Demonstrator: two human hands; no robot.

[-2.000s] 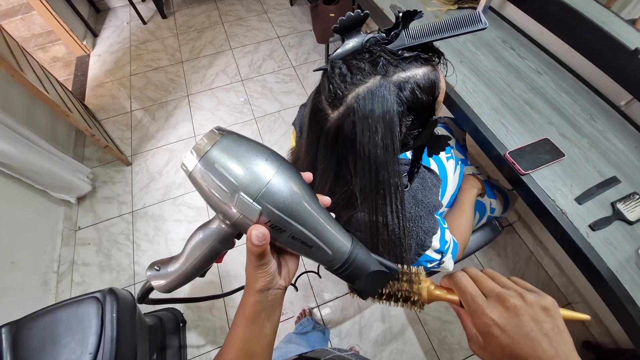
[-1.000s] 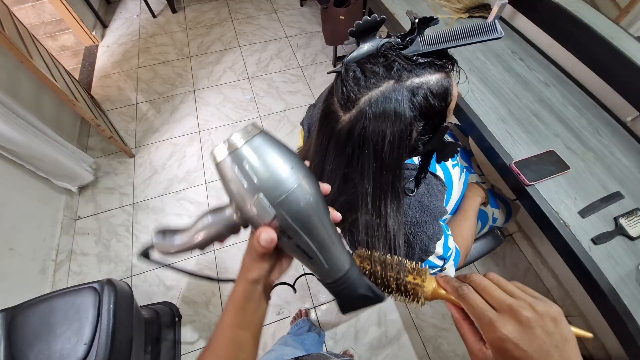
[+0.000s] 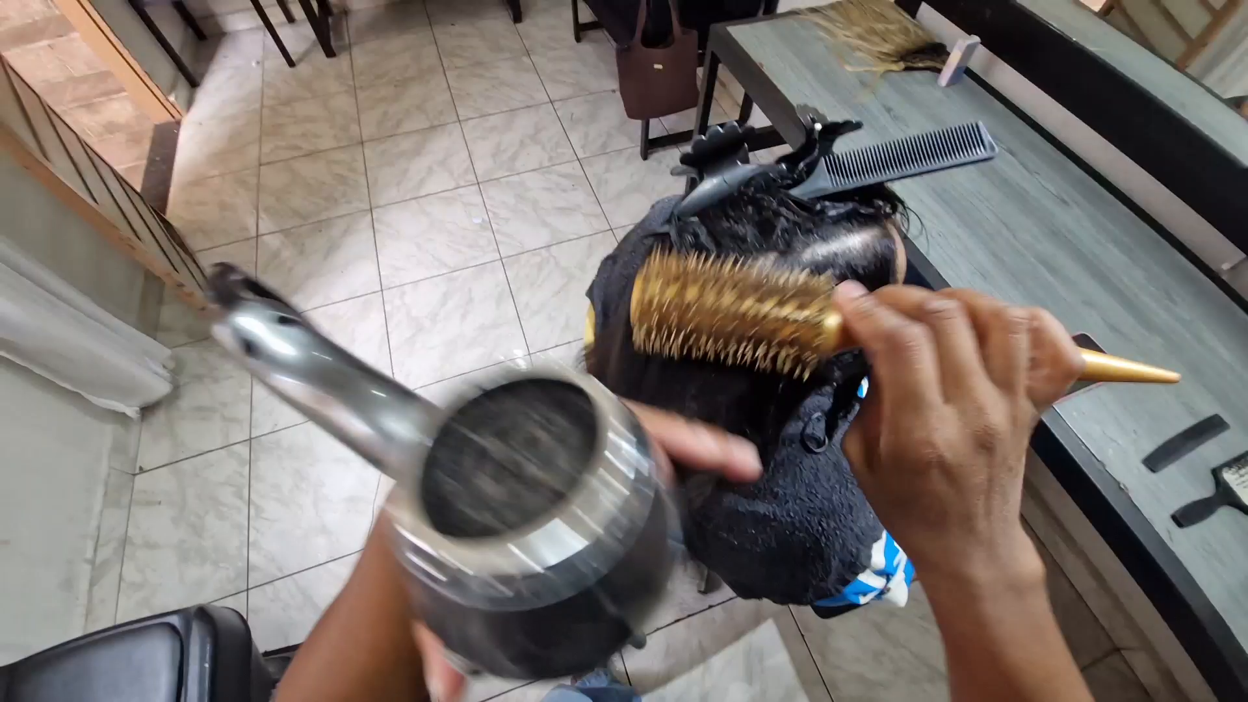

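Observation:
My left hand (image 3: pixel 692 444) grips a grey hair dryer (image 3: pixel 546 546) by its barrel; the dryer is blurred, its rear intake faces the camera and its handle points to the upper left. In my right hand (image 3: pixel 936 390) is a round brush (image 3: pixel 736 312) with a golden handle, its bristles against or just over the dark hair at the back of a seated person's head. Black claw clips (image 3: pixel 721 171) hold up the top hair, with a dark comb (image 3: pixel 902 158) stuck in beside them. A dark towel (image 3: pixel 790 531) covers the person's shoulders.
A grey counter (image 3: pixel 1033 224) runs along the right, bearing a flat comb (image 3: pixel 1185 442), a paddle brush (image 3: pixel 1233 483) and blond hair (image 3: pixel 877 34). A black padded seat (image 3: pixel 127 653) stands lower left. A brown bag (image 3: pixel 658 73) hangs at the back.
The round brush has moved from the hair ends up to the back of the head. The dryer has turned, so its rear intake now faces the camera.

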